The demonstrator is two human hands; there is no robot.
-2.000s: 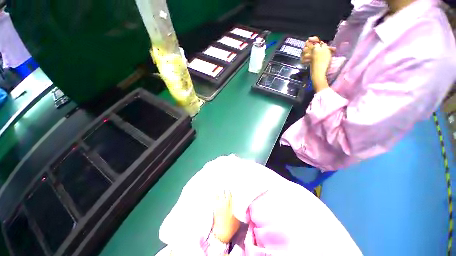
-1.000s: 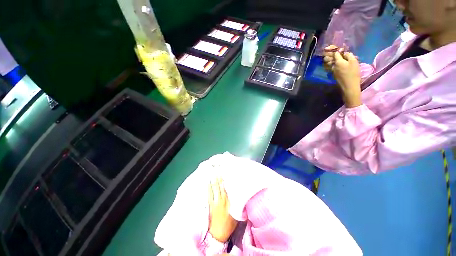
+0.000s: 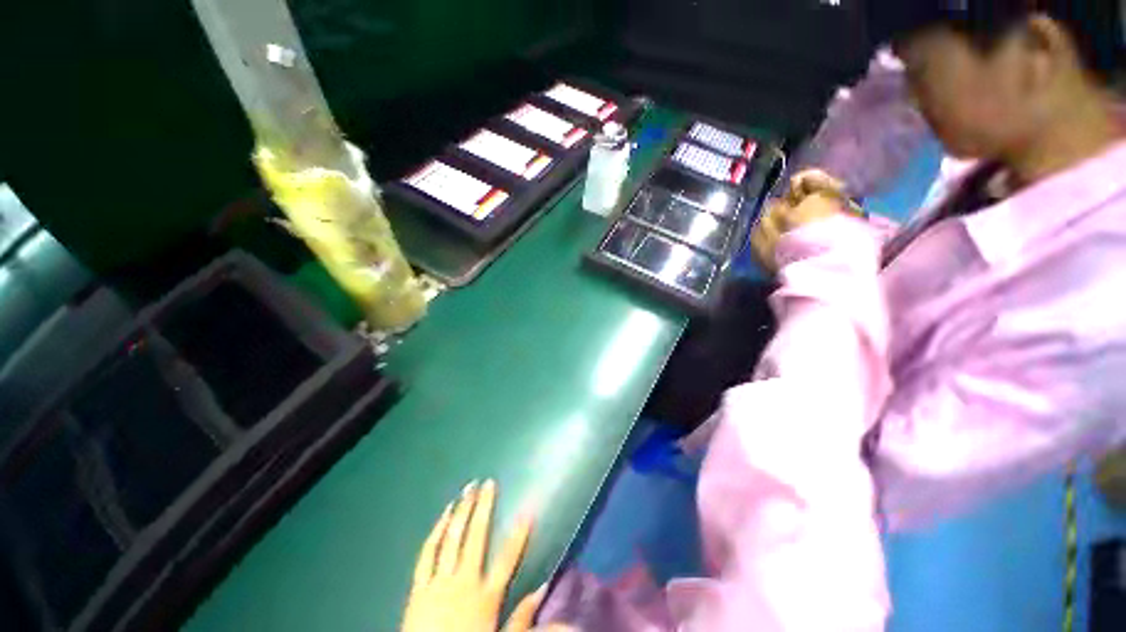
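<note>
My left hand [image 3: 457,568] is at the bottom edge, over the green bench [image 3: 506,370]. Its fingers are apart and nothing shows in it. A partial finger or thumb shows just right of it; I cannot tell which hand it belongs to. I cannot clearly make out my right hand. A pink sleeve [image 3: 790,482] runs from the bottom edge up to hands held close together at the right; whose sleeve it is, I cannot tell. Stacked black trays [image 3: 290,426] with dark glossy units lie at the left, blurred.
A slanted post with yellow wrapping [image 3: 333,222] stands beside the trays. A whitish bottle [image 3: 606,170] stands between a tray of white-faced units [image 3: 456,188] and a tray of glossy black units [image 3: 661,257]. A person in pink [image 3: 1013,321] is at the right, over blue floor.
The view has shifted. My left hand has moved from my pale, overexposed lap area to the bench, fingers spread. The person at the right now leans in, head lowered, and a long pink sleeve reaches up there.
</note>
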